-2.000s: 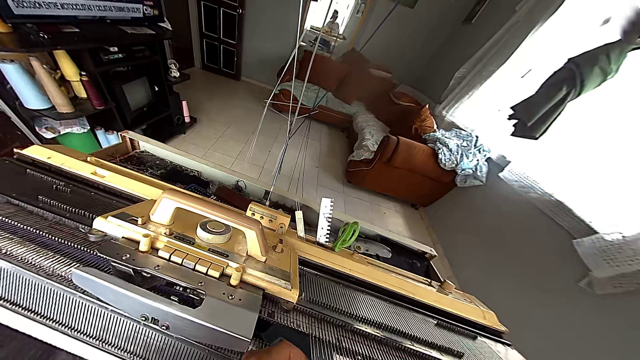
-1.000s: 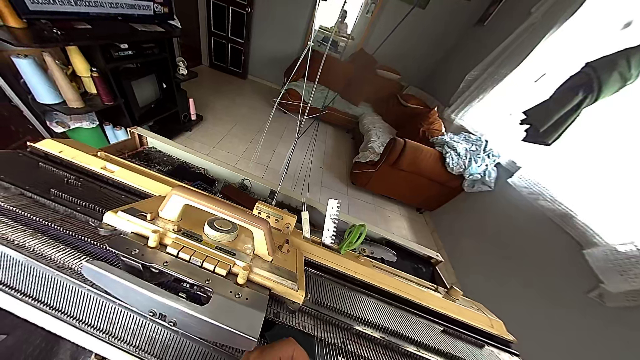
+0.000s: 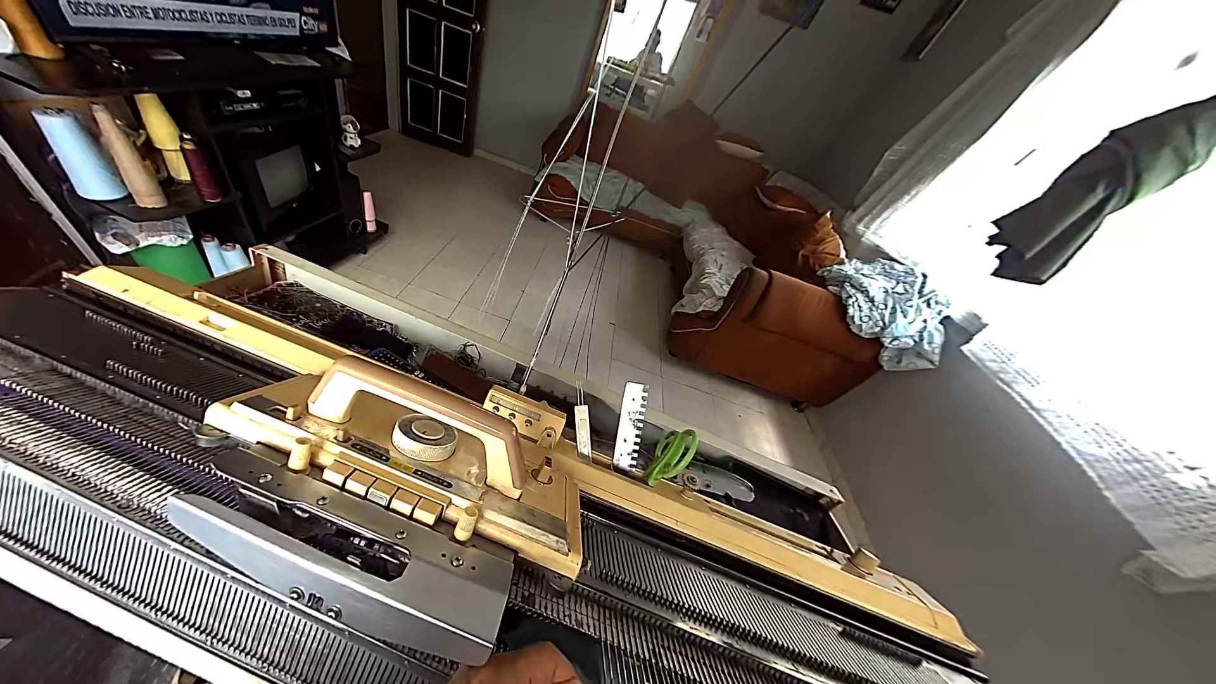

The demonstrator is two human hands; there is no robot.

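Observation:
A knitting machine spans the view, its yellowed needle bed (image 3: 731,527) running from upper left to lower right. The carriage (image 3: 418,437), with a brown-topped handle and a round dial, sits left of centre, its grey metal arm (image 3: 332,579) over the ribbed front bed. One hand (image 3: 522,665) shows at the bottom edge, just below the right end of the metal arm, beside a dark piece (image 3: 560,646). Only part of it is visible; which hand it is, and its grip, I cannot tell. Green-handled scissors (image 3: 672,456) and a white toothed comb (image 3: 631,425) stand behind the bed.
A wire yarn mast (image 3: 570,247) rises behind the carriage. Cones of yarn (image 3: 81,152) stand on the shelf at left, under a television (image 3: 190,21). An orange-brown sofa (image 3: 779,332) lies beyond, and a curtained window (image 3: 1092,285) is at right.
The carriage remains at the same place on the bed, and the hand stays at the bottom edge near the metal arm. The view has shifted slightly.

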